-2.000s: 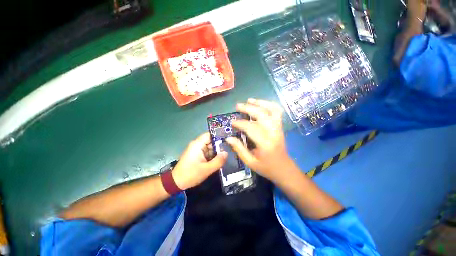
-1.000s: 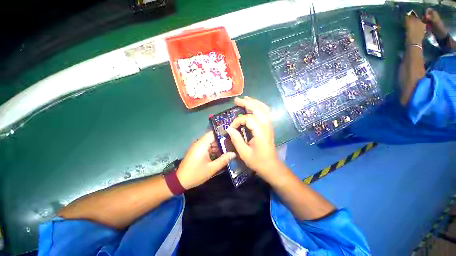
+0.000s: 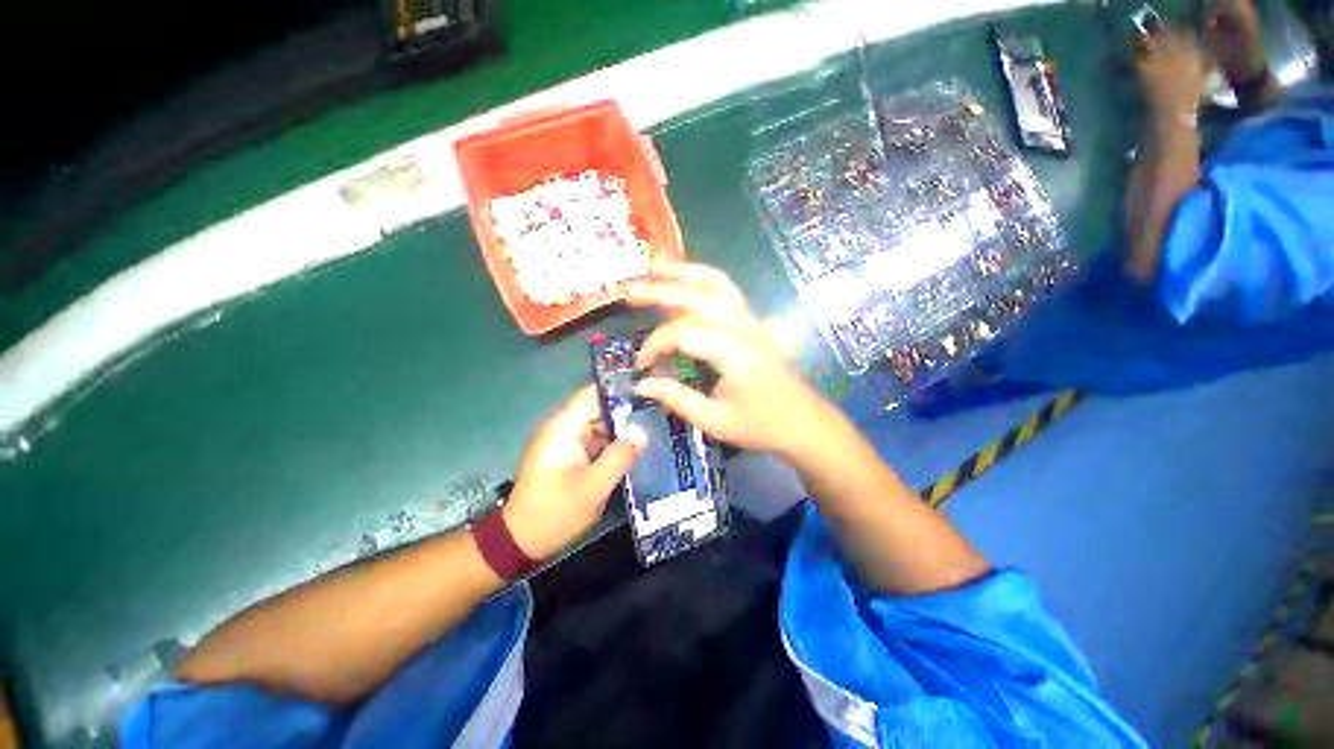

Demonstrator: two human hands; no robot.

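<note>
An opened phone unit with black edges and a silver and white inside stands out over my lap at the bench edge. My left hand holds it by its left side, thumb on the inside. My right hand is over the phone's top end, thumb and index finger close together there; whether they pinch a small part is hidden. An orange-red bin with a heap of small white pieces stands just beyond the phone.
A clear compartment tray with many tiny parts lies at the right. Another phone unit lies past it. A neighbour's blue sleeve and hands are at the far right. A white strip borders the green belt. A dark unit is at the top.
The phone has tilted back so its inside shows more than a second ago. My right hand's fingers have shifted and spread over its top end. The whole view has moved slightly.
</note>
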